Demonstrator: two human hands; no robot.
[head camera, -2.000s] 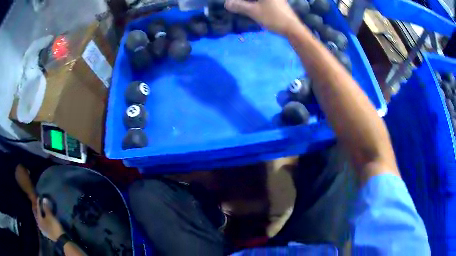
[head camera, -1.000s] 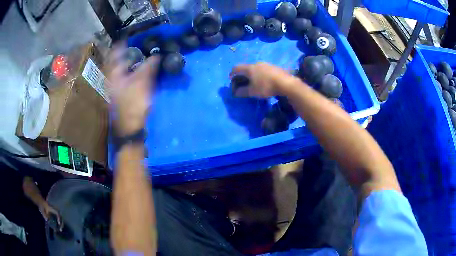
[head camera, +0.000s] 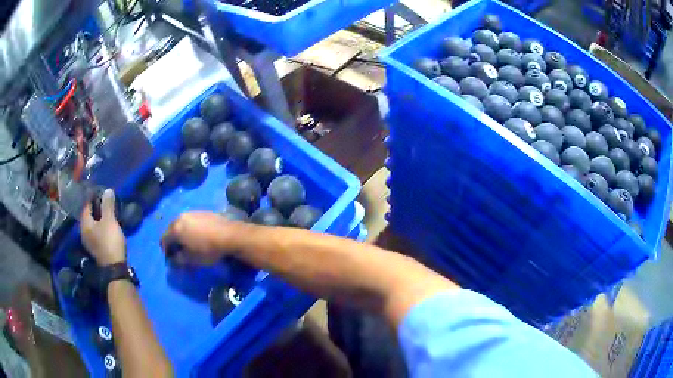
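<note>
A blue work tray (head camera: 325, 171) stands in front of me with black balls (head camera: 286, 193) along its edges, some showing white number marks. My right hand (head camera: 198, 238) is low over the tray's middle, closed on a dark ball that its fingers partly hide. My left hand (head camera: 105, 227) is at the tray's far left edge, below the machine head, with its fingers on a dark ball (head camera: 97, 199). A black ball with a white mark (head camera: 225, 301) lies near the tray's near side, below my right forearm.
A tall stack of blue totes (head camera: 472, 184) stands at the right, its top full of black balls. A raised blue tray (head camera: 295, 29) on a metal stand is at the top. The machine (head camera: 77, 129) with orange-red parts is at the upper left. A brown cardboard box (head camera: 325, 111) is behind the tray.
The view has turned right, bringing the full tote stack into sight. My left hand has moved from the tray's left side to below the machine head. My right hand remains closed over the tray.
</note>
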